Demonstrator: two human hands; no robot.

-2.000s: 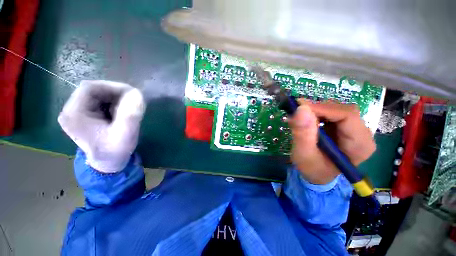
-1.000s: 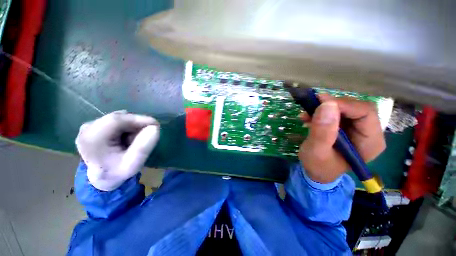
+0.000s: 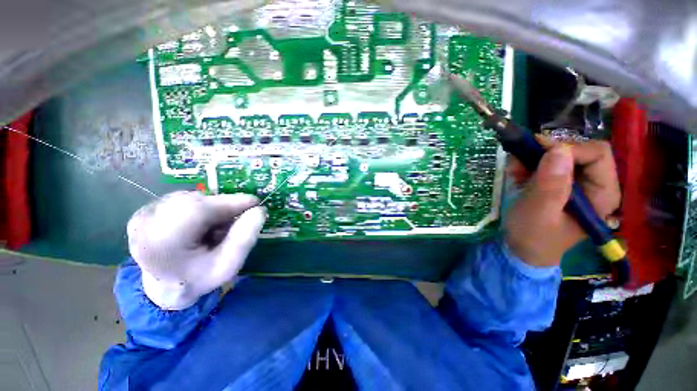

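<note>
A large green printed circuit board [image 3: 329, 191] with white outlines and silvery patches lies on the bench in front of me. My left hand [image 3: 197, 240], in a white glove, pinches thin solder wire [image 3: 84, 160]; a short end sticks out over the board's lower left, and the rest trails off left. My bare right hand [image 3: 565, 191] holds the soldering iron [image 3: 588, 210] like a pen, dark blue with a yellow band. Its tip points up-left over the board's upper right; whether it touches cannot be told.
The grey hood [image 3: 46, 46] arches across the top and hides the board's far edge. Crumpled metal wool [image 3: 585, 111] lies right of the board. Red carriers [image 3: 17, 183] stand at left and right. A dark crate with boards [image 3: 604, 336] is at lower right. The green bench [image 3: 92, 221] shows at left.
Much more of the board now shows below the hood, and it appears further left. The iron is further right relative to the board. My gloved hand is now at the board's left edge, its wire end over the board.
</note>
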